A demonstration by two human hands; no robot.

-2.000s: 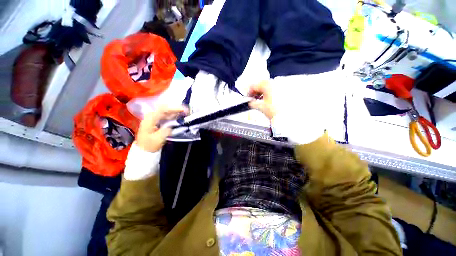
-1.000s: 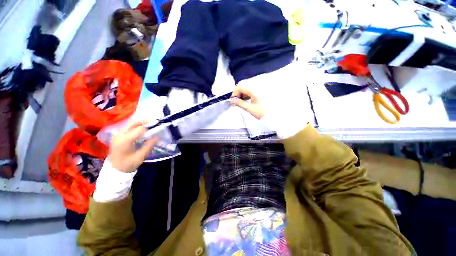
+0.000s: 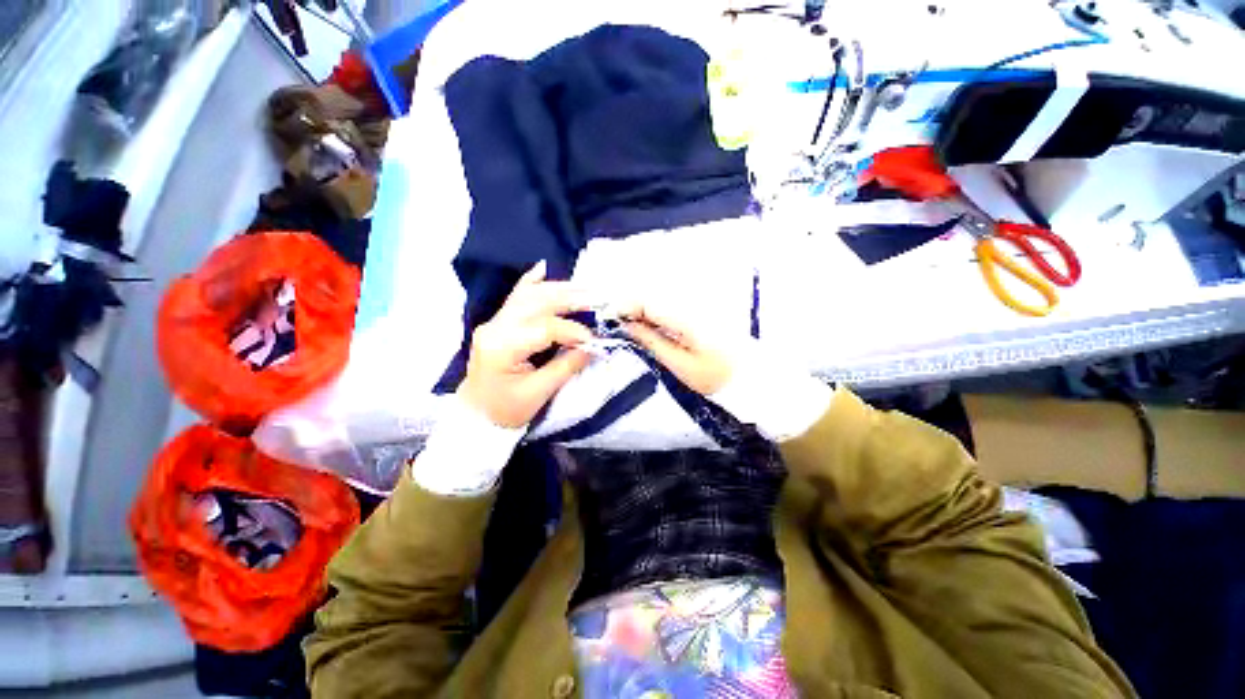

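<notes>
A navy garment [image 3: 614, 130] lies on the table in front of me, with its pale striped lining [image 3: 594, 389] drawn over the table's front edge towards my lap. My left hand [image 3: 526, 352] and my right hand [image 3: 683, 352] are close together at the middle. Their fingertips pinch the edge of the lining, where a small dark and pale fold shows between them. Dark narrow bands run down from the fold on both sides. The exact shape of the held fold is too small to tell.
Scissors [image 3: 1013, 265] with red and orange handles lie at the right, beside a dark scrap [image 3: 888, 240] and a red item [image 3: 908, 172]. The white sewing machine [image 3: 1024, 55] stands behind them. Two orange-red bags [image 3: 178, 328] with striped pieces are at the left. The ruler-marked table edge [image 3: 956, 358] runs right.
The strip stretched between my hands is now gathered, and my hands have come together. The garment's legs are bunched closer together, and the lining has moved towards my lap. The view has shifted.
</notes>
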